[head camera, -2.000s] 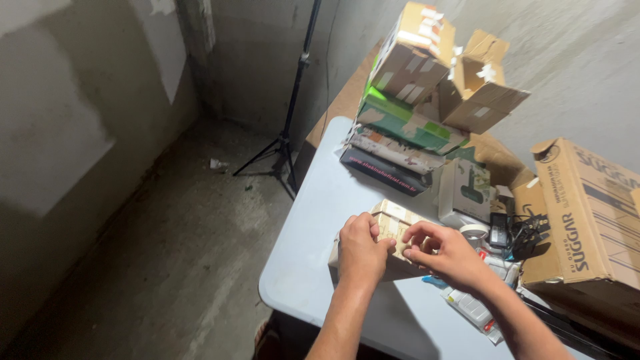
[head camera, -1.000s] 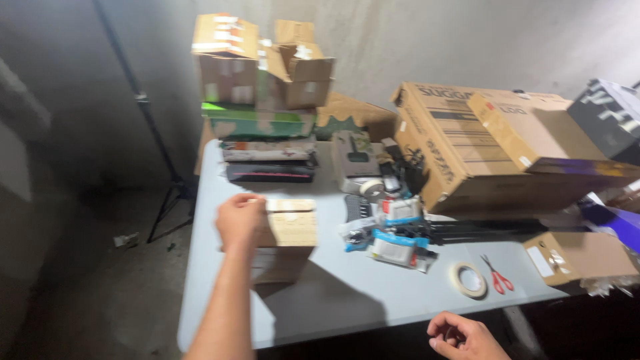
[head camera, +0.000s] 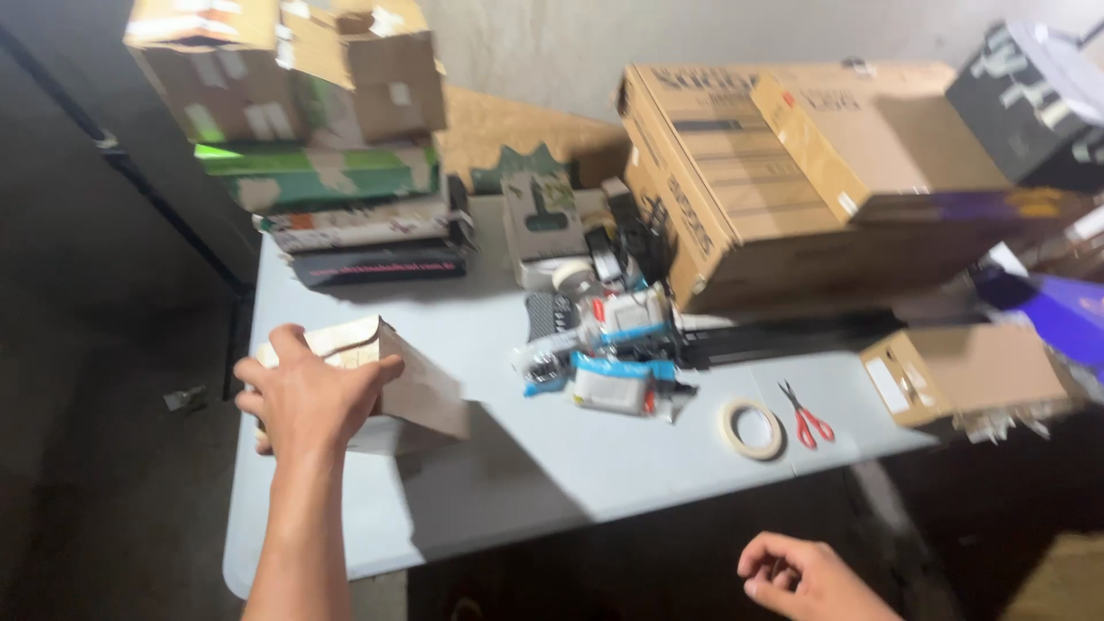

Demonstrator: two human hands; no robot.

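Observation:
My left hand (head camera: pixel 319 384) grips the top of a small cardboard box (head camera: pixel 423 384) at the left part of the light table (head camera: pixel 517 483), thumb on one side and fingers on the other. Below the table's front edge, my right hand (head camera: pixel 798 573) hangs with curled fingers and nothing seen in it. Nearest to it on the table lie a roll of masking tape (head camera: pixel 750 429) and scissors with red handles (head camera: pixel 809 418). Several plastic-wrapped packets (head camera: pixel 612 384) lie in the table's middle.
Cardboard boxes (head camera: pixel 233 95) are stacked at the back left on a green box (head camera: pixel 328 177). A large carton (head camera: pixel 716 172) stands at the back right, with a flat cardboard box (head camera: pixel 975 371) in front. A black stand pole (head camera: pixel 164 207) rises left of the table.
Both hands were at the small box two seconds ago; my right hand has left it and moved right, past the table's front edge. The view has swung to the right.

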